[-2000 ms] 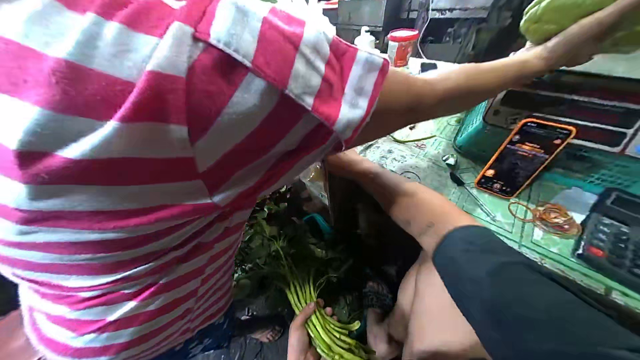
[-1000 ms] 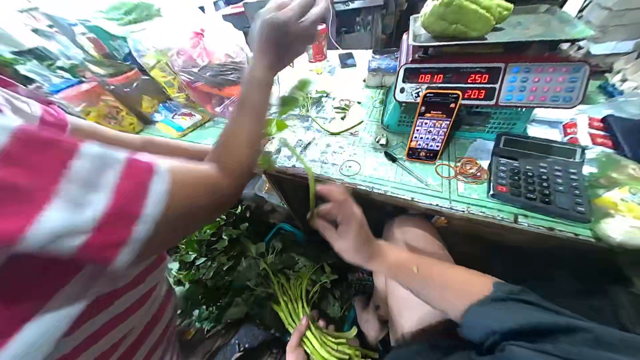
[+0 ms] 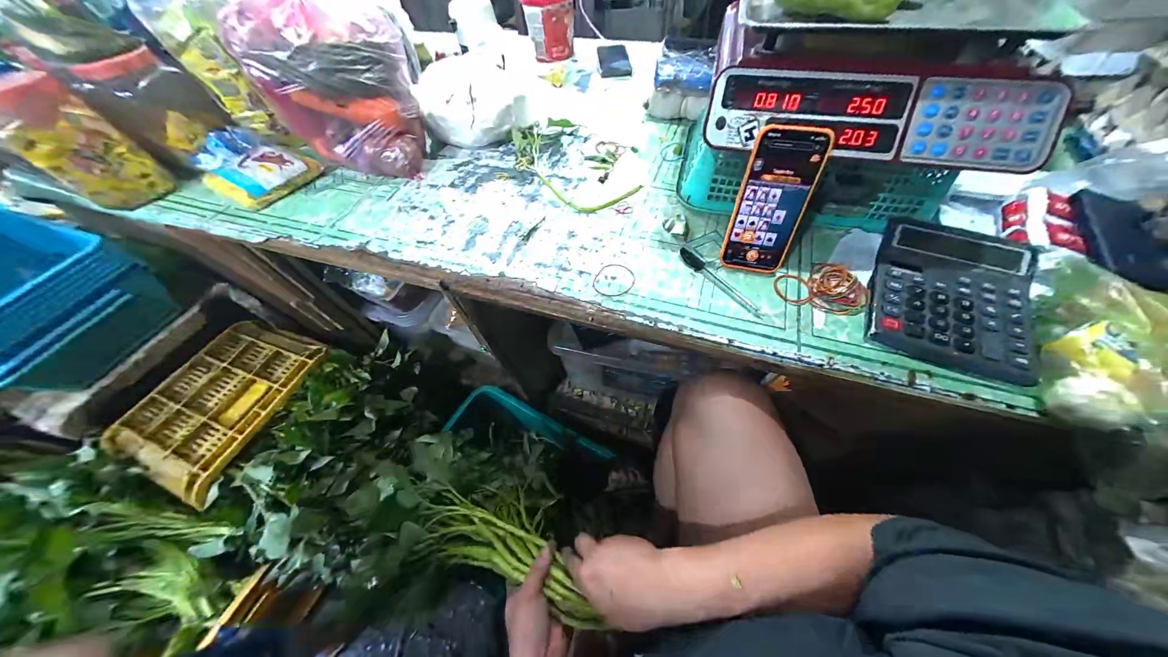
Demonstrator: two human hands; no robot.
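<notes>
A bunch of long green stems with leaves (image 3: 493,538) lies low in the middle of the view, its cut ends toward me. My left hand (image 3: 531,607) grips the bunch from below near those ends, thumb on top. My right hand (image 3: 616,575) is at the bunch's right side, fingers curled against the stems; whether it grips any of them is hidden. Leafy greens (image 3: 328,493) are heaped to the left of the bunch. A teal plastic basket (image 3: 520,411) shows its rim just behind it.
On the green counter (image 3: 456,237) are a digital scale (image 3: 812,100), a phone (image 3: 776,201), a pen (image 3: 721,283), rubber bands (image 3: 835,290), a calculator (image 3: 954,297) and bagged goods (image 3: 319,82). A yellow plastic crate (image 3: 219,401) and blue crates (image 3: 55,283) stand left.
The person in the striped shirt has gone from view. My right hand, raised near a loose stem at the counter edge a second ago, has come down to the bunch. My left hand still holds the bunch.
</notes>
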